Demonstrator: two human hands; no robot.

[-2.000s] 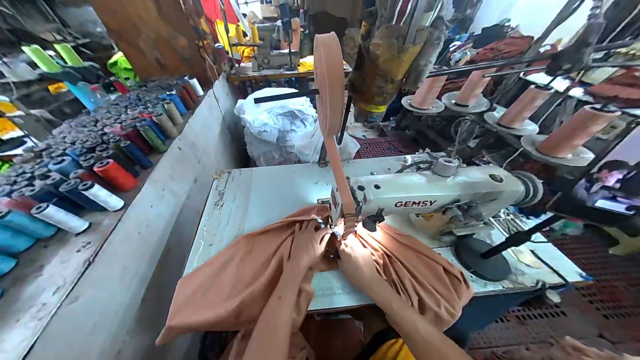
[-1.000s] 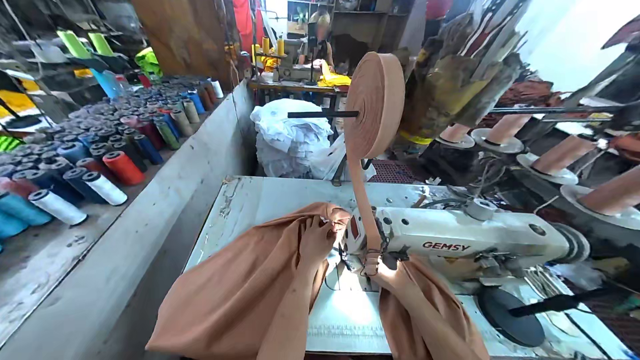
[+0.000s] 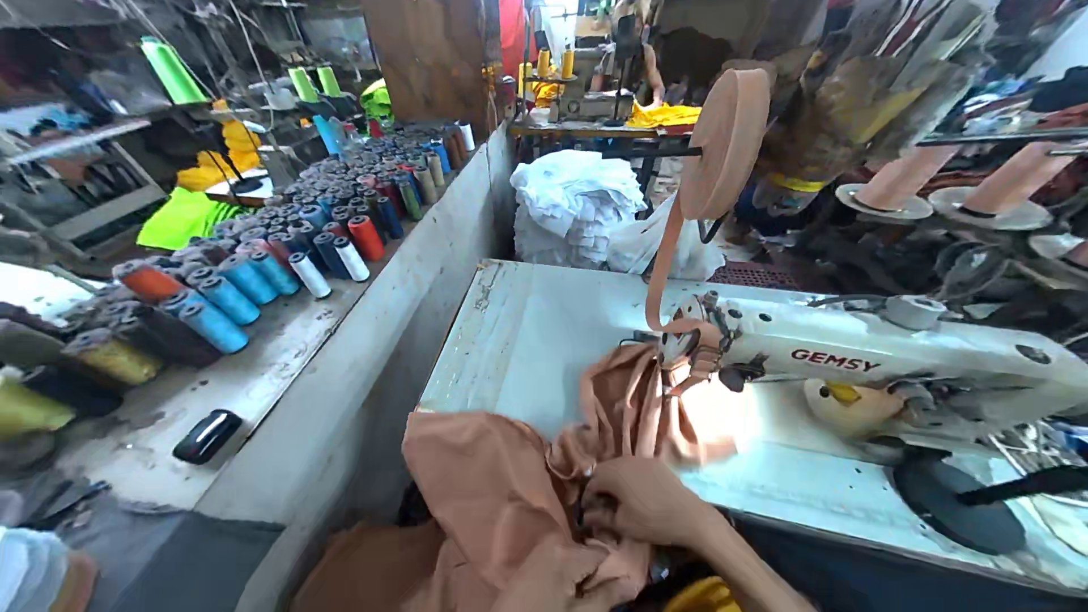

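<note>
Brown fabric (image 3: 484, 476) hangs over the front edge of the white sewing table (image 3: 544, 314) and runs up to the needle area of the GEMSY sewing machine (image 3: 850, 348). My right hand (image 3: 637, 501) pinches a fold of it at the table's front edge. Lower down, my left hand (image 3: 552, 574) is closed on the same fabric, its fingers partly hidden by folds. A brown fabric tape comes down from a large roll (image 3: 727, 144) to the machine's head, where the lamp lights the cloth.
Many thread spools (image 3: 314, 221) stand on a ledge at the left, near a black glossy object (image 3: 207, 436). A low wall (image 3: 382, 340) divides ledge and table. White cloth (image 3: 578, 204) is piled behind the table. Thread cones (image 3: 905, 174) stand at the right. A person's arm (image 3: 653, 76) shows far back.
Both hands have moved from beside the machine's head down to the table's front edge, drawing fabric toward me. The view has swung left.
</note>
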